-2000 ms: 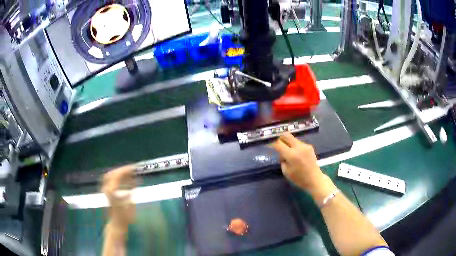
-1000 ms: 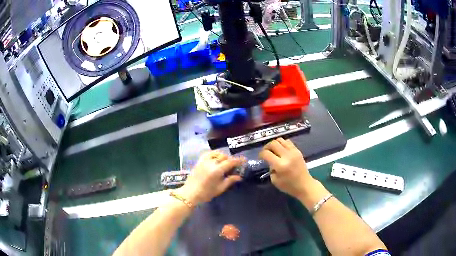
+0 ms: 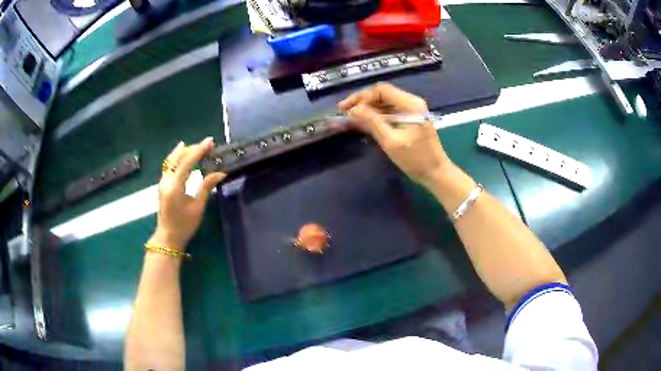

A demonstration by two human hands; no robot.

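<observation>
A dark carrier strip (image 3: 275, 140) with a row of round seats lies slanted across the far edge of the black tray (image 3: 254, 277). My left hand (image 3: 181, 187) grips its left end between thumb and fingers. My right hand (image 3: 395, 130) is at its right end, fingers bent, with a thin pale pen-like tool (image 3: 414, 118) between them; the fingertips cover the strip's end and are slightly blurred. A small orange-red pile (image 3: 313, 238) of copper-coloured parts lies on the tray.
Another carrier strip (image 3: 373, 67) lies on the dark base plate (image 3: 464, 70), near a blue bin (image 3: 301, 40) and a red bin (image 3: 401, 22). The microscope's ring head (image 3: 330, 7) hangs above. A white power strip (image 3: 533, 156) lies right. A dark strip (image 3: 105, 176) lies left.
The view has tilted down. My hands, close together one second ago, have moved apart to the two ends of the carrier strip. The strip now lies slanted across the tray's far edge.
</observation>
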